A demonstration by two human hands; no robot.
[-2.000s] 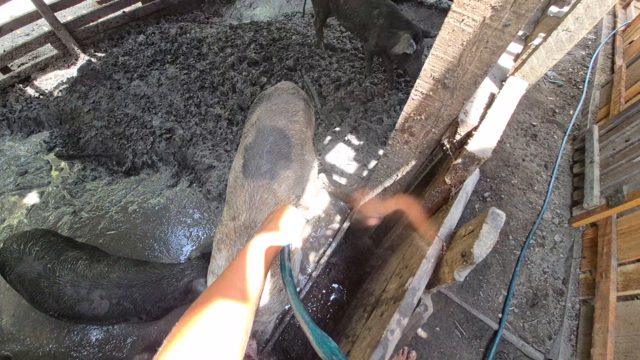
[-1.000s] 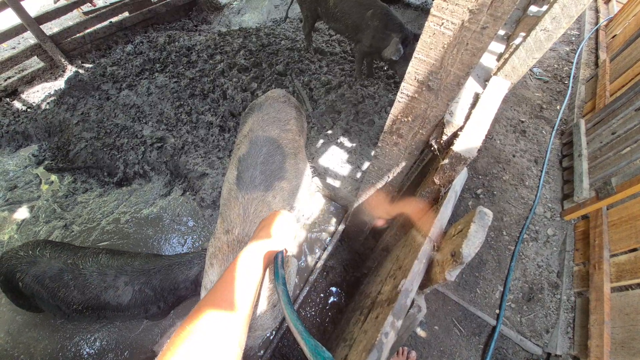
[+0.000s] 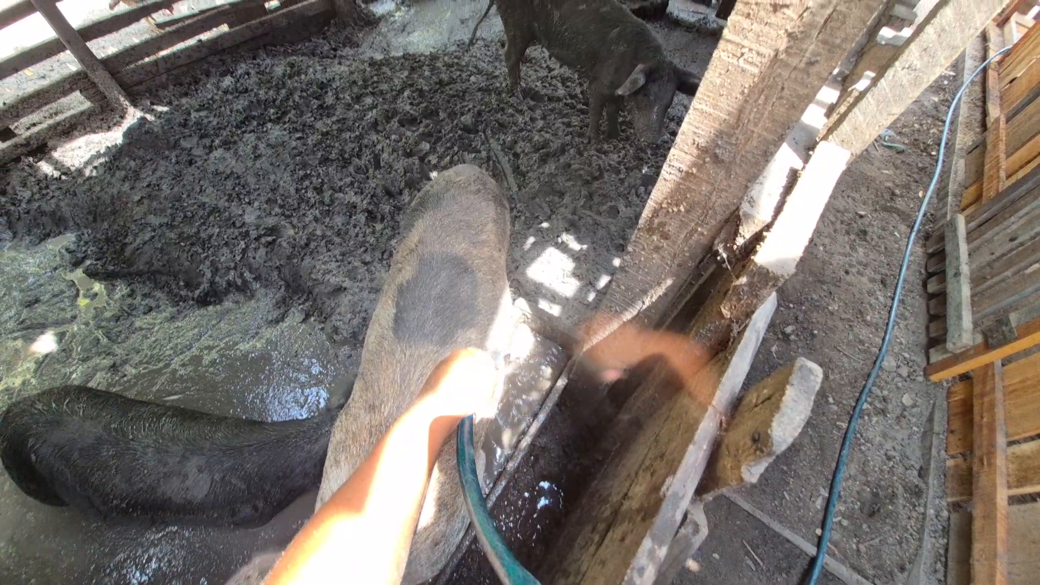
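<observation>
My left hand (image 3: 471,380), in strong sunlight, is closed around a green rubber hose (image 3: 481,500) above the back of a light brown pig (image 3: 439,284) with a dark patch. The hose hangs down from the fist to the bottom edge. My right hand (image 3: 613,355) is a motion blur beside the wooden post, over the dark gap by the trough-like boards (image 3: 626,496); its fingers are not clear, and a plank hides part of the arm. A dark pig (image 3: 162,459) lies or stands in the murky water at the left. Another dark pig (image 3: 601,57) stands head down at the top.
A thick wooden post (image 3: 723,146) slants up beside my right hand. Rough planks (image 3: 768,422) and a plank fence (image 3: 987,390) are at the right, with a blue-green hose (image 3: 881,349) along the dirt. Churned mud (image 3: 244,179) covers the pen, bounded by rails (image 3: 203,49).
My left hand stays around the hose over the light brown pig. My right hand is blurred in all the frames. The pig at the top has moved its head slightly.
</observation>
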